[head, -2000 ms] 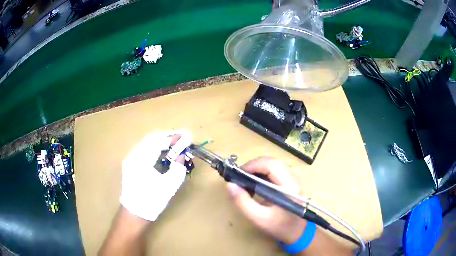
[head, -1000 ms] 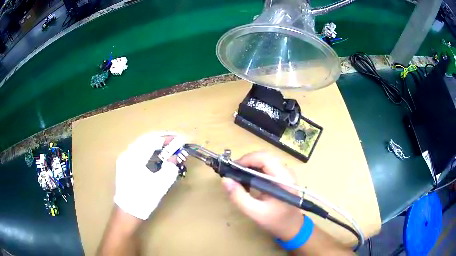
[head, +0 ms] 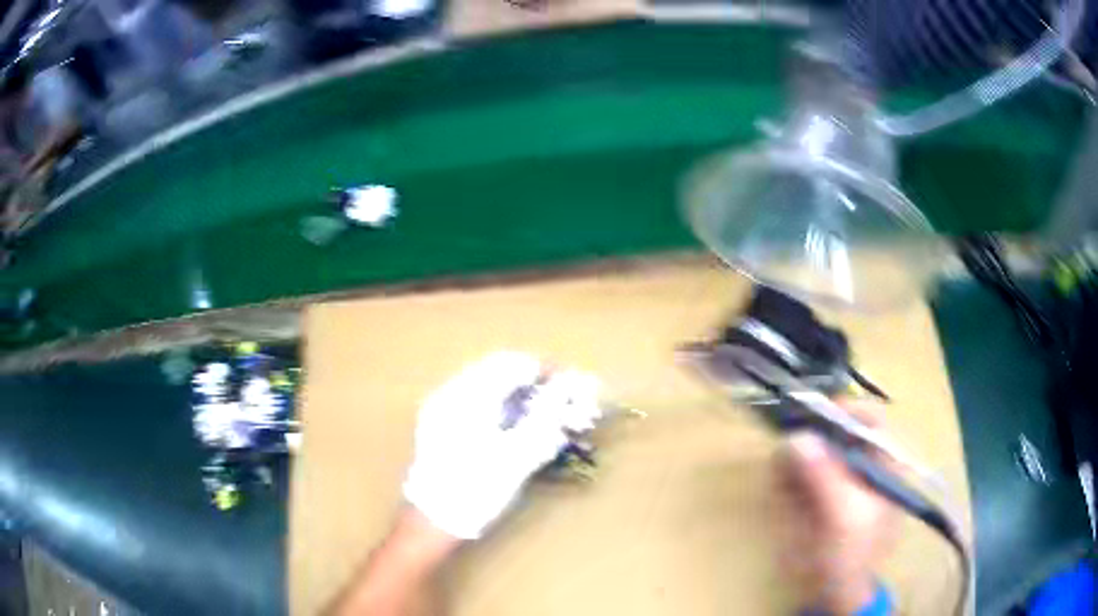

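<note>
The frame is blurred. My left hand [head: 482, 445], in a white glove, is closed around a small wired assembly [head: 578, 457]; dark parts and a thin wire end show at its right side. My right hand [head: 837, 505], bare with a blue wristband, holds the soldering iron [head: 861, 457] by its black handle. The iron's front end points up and left at the black iron stand [head: 789, 331], overlapping it in view. Whether the tip touches the stand or its tip cleaner cannot be told.
A clear fume hood [head: 819, 229] hangs above the stand. A pile of assemblies [head: 241, 415] lies left of the tan board [head: 361, 361]. A white assembly [head: 369, 205] lies on the green conveyor [head: 542, 157]. A loose wire bundle [head: 1031, 458] and black cables are at the right.
The view has shifted, so the bench appears further right. My right hand has moved the iron away from the assembly, right and up to the stand. My left hand still holds the assembly.
</note>
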